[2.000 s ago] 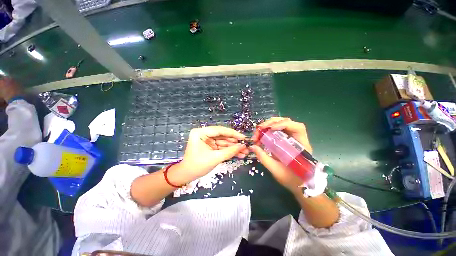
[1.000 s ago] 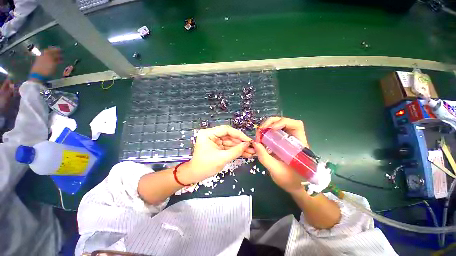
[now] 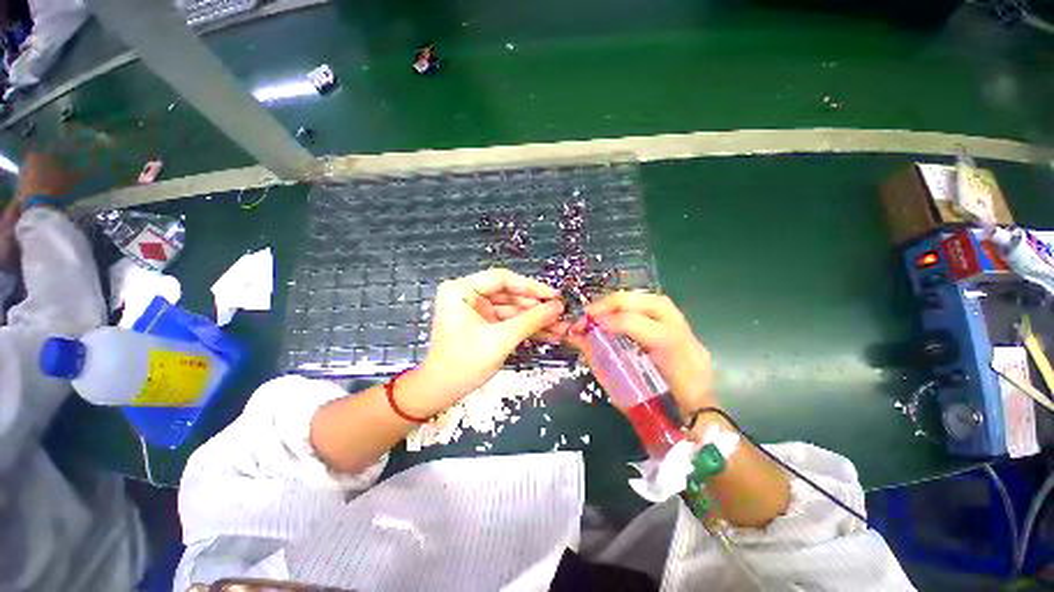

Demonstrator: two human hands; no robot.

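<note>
My right hand (image 3: 657, 335) holds the glue syringe (image 3: 633, 391), a clear barrel with red fluid, its tip end up by the fingertips and its green fitting with white tissue toward my wrist. My left hand (image 3: 485, 333) has thumb and fingers pinched close to the right fingertips, over the front part of the parts tray (image 3: 364, 272). A tiny dark piece seems to be at the left fingertips, mostly hidden. Small dark components (image 3: 570, 249) lie heaped on the tray. White bits (image 3: 491, 407) are scattered at the tray's near edge.
At left are a white bottle with blue cap (image 3: 145, 368) on a blue holder, white tissue (image 3: 243, 285), a shiny bag (image 3: 145, 237) and another person's sleeve (image 3: 52, 289). At right are the blue glue dispenser (image 3: 962, 382) and a carton (image 3: 925, 199). A green belt (image 3: 693, 75) runs behind.
The syringe has swung to a steeper angle, its rear moving left and nearer me; a black cable now crosses my right wrist. Belt items have shifted slightly left. The other person's arm has moved.
</note>
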